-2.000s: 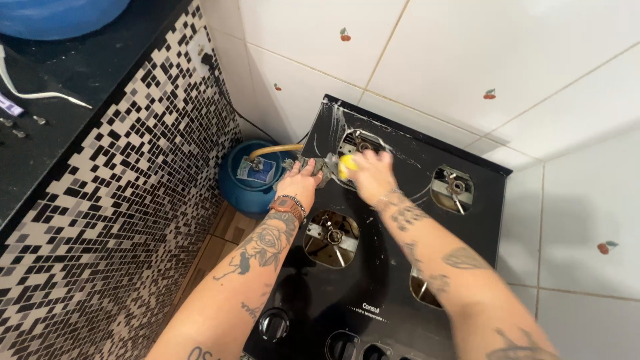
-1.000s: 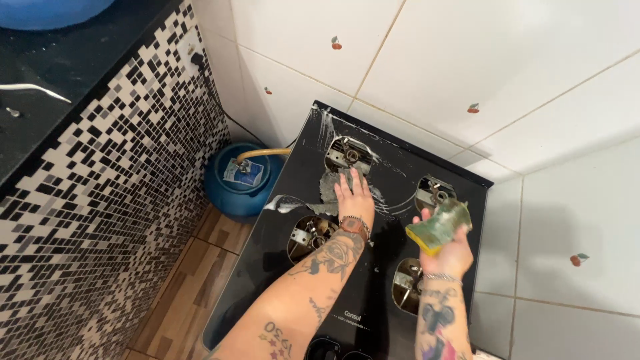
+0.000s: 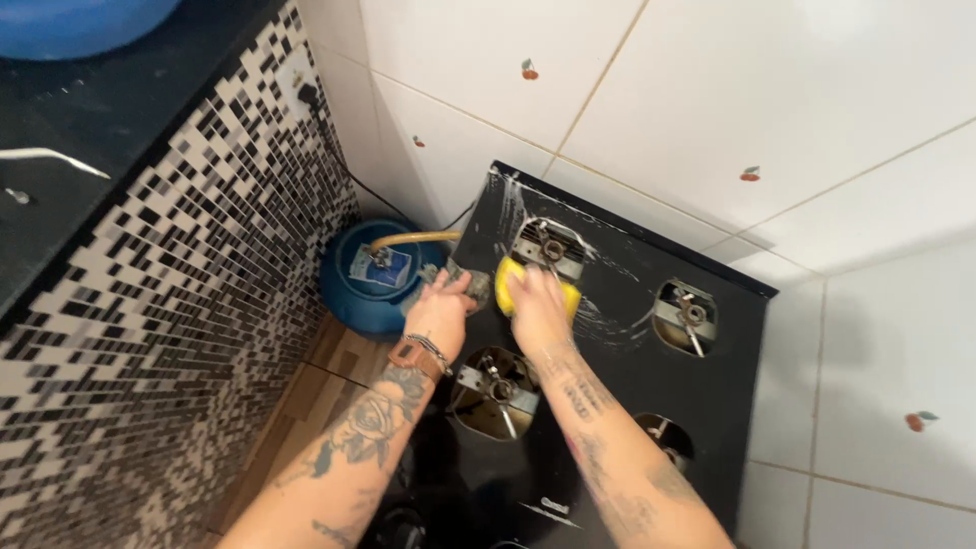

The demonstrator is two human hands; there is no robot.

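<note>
The black stovetop has several open burner wells and whitish suds near its back left corner. My right hand grips a yellow sponge and presses it on the surface just in front of the back left burner well. My left hand, with a watch and bracelet at the wrist, holds a crumpled grey cloth at the left edge of the stovetop. Below the hands lies the front left burner well. The back right burner well shows a metal burner fitting.
A blue gas cylinder with a yellowish hose stands left of the stove. A dark counter with a blue container is at upper left, above a mosaic-tiled side. White wall tiles rise behind the stove.
My right hand has moved left with the sponge, from above the right side of the stove onto the back left part. My left hand has shifted from mid-stovetop to its left edge.
</note>
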